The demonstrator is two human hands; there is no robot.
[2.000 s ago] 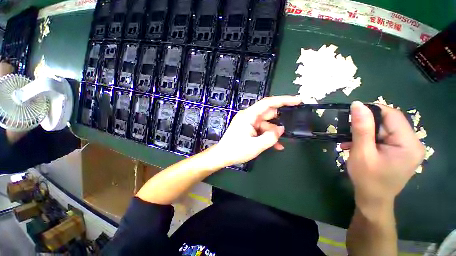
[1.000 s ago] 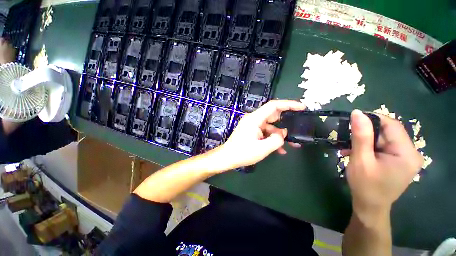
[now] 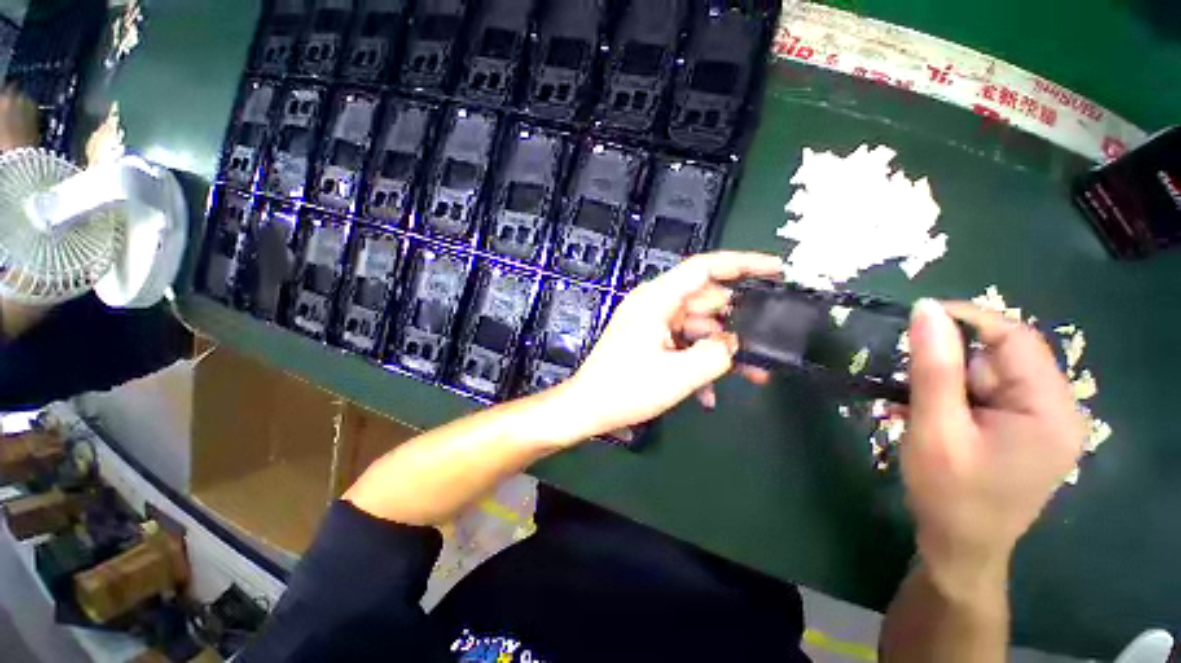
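A narrow black plastic housing with a window opening is held level above the green mat. My left hand grips its left end between thumb and fingers. My right hand holds its right end, with the thumb on top near the edge; its fingertips are partly hidden behind the housing. Left of my hands lies a large glossy black blister tray with rows of pockets holding similar housings. My left hand covers part of its lower right corner.
White paper scraps lie behind the housing. A mixed pile of cream and black bits lies around my right hand. A dark slab is at the upper right. A white fan and another person's arm are at left. An open cardboard box is below.
The housing has tilted slightly, its right end now lower in the picture. Both hands still hold it. The view has shifted a little.
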